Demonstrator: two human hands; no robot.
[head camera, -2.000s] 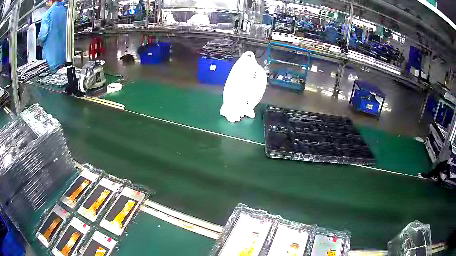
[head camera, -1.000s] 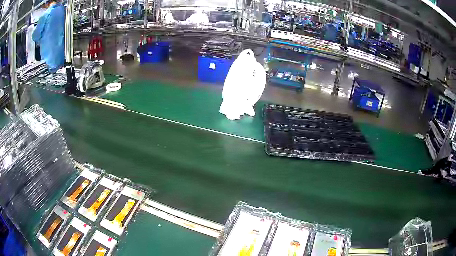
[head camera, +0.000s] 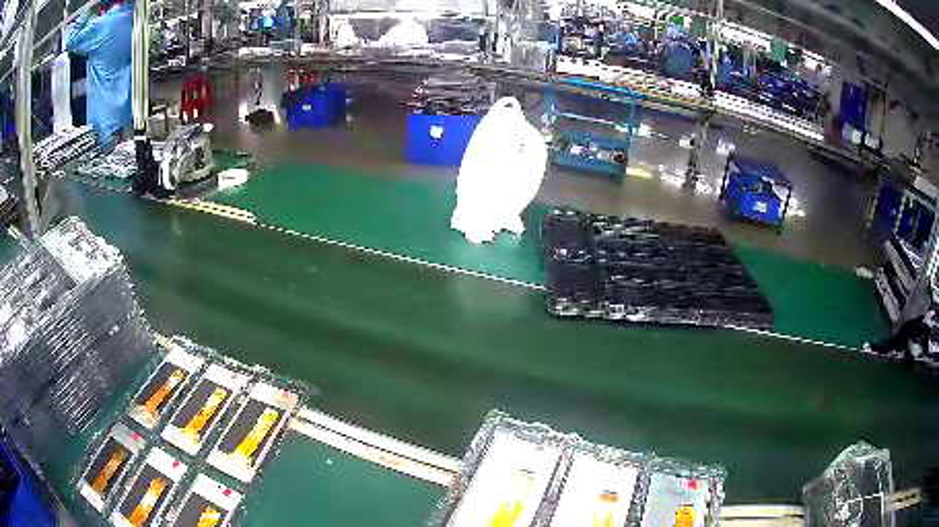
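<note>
No hand of mine is in the picture. A clear blister tray (head camera: 299, 389) lies at the lower left with phone screens, backs up, in two rows; one screen (head camera: 247, 434) shows a dark back, an orange flex cable and a red mark. The tray's lower end is cut off by the bottom edge. A second clear tray (head camera: 500, 420) lies at the bottom centre, also cut off. Three screens show in it; one (head camera: 592, 494) has a pale back with an orange flex cable.
A tall stack of clear trays (head camera: 72, 340) stands at the left. A clear box (head camera: 849, 492) is at the lower right. Beyond the green conveyor belt (head camera: 412, 340) are a black tray (head camera: 649, 273), a white rounded object (head camera: 501, 173) and a pale machine (head camera: 185, 160). A person (head camera: 111, 77) stands far left.
The far person at the left has shifted posture. The view has tilted very slightly. The trays and screens have not visibly moved.
</note>
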